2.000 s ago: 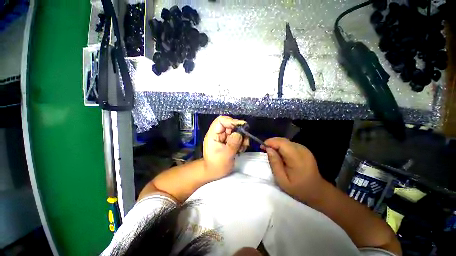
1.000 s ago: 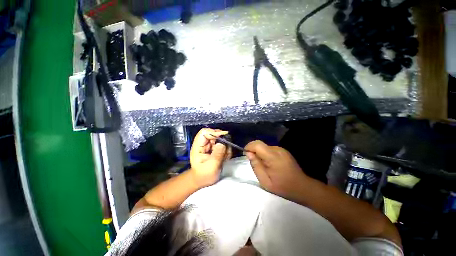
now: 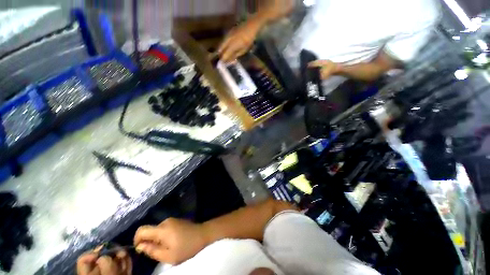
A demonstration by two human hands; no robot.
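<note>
My left hand (image 3: pixel 105 263) is at the lower left, cut off by the bottom edge, with its fingers curled around a small dark part (image 3: pixel 110 250) that is mostly hidden and blurred. My right hand (image 3: pixel 169 240) is just right of it, with its fingertips pinched on a thin dark tool (image 3: pixel 128 247) that points at the part. Both hands are below the bench's front edge.
Pliers (image 3: pixel 115 173), an electric screwdriver (image 3: pixel 180 143) and piles of black parts (image 3: pixel 185 102) lie on the bench (image 3: pixel 64 201). Blue bins (image 3: pixel 67 94) stand behind. A person (image 3: pixel 370 32) reaches into a carton (image 3: pixel 215 80) at upper right.
The view has swung to the right, so the bench stands slanted and the carton and other person show. My hands now sit lower left, still together with the part and tool.
</note>
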